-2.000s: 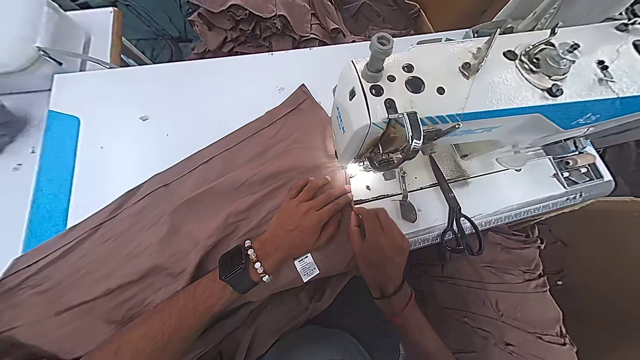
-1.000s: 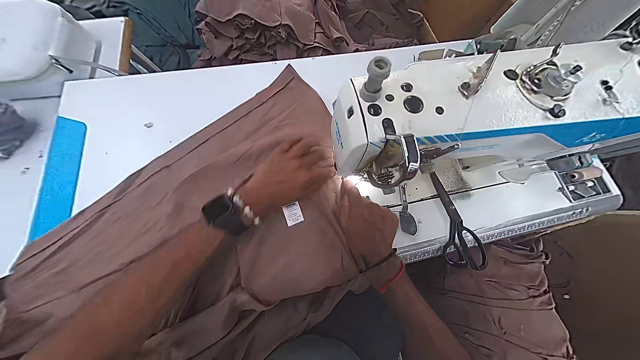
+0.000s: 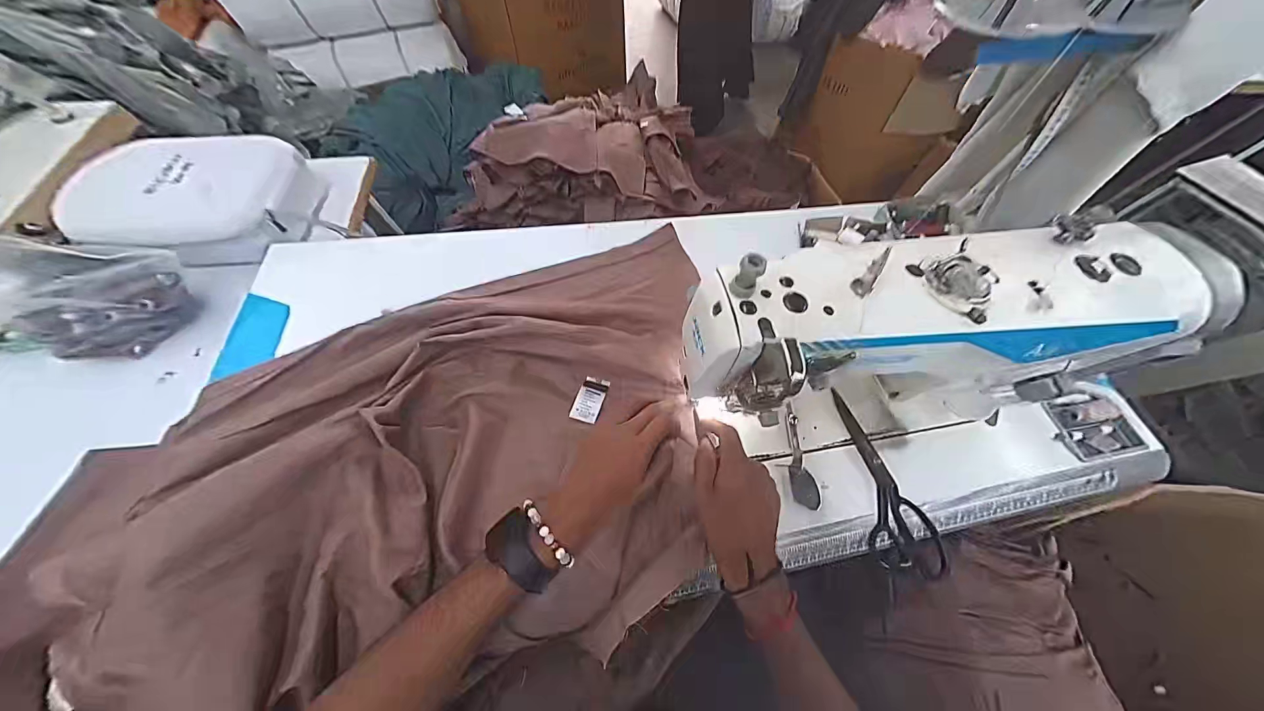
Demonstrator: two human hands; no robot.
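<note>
Brown fabric [image 3: 395,464] with a small white label [image 3: 590,400] spreads over the left of the table, its right edge at the lit needle area of a white and blue sewing machine [image 3: 948,306]. My left hand [image 3: 617,459], with a watch and beaded bracelet at the wrist, lies on the fabric just left of the needle. Close beside it, my right hand [image 3: 736,489] grips the fabric edge in front of the needle, fingers curled. Black-handled scissors [image 3: 889,494] lie on the machine bed to the right.
Brown fabric pieces [image 3: 583,158] are heaped behind the white table [image 3: 346,276]. A white machine head [image 3: 188,193] and a plastic bag [image 3: 99,306] stand at the left. More brown fabric [image 3: 968,632] and an open carton [image 3: 1175,583] are at the lower right.
The view has tilted up, showing more behind the table. My left hand has come back from further up the fabric, nearer my right hand. The fabric is more bunched at the left.
</note>
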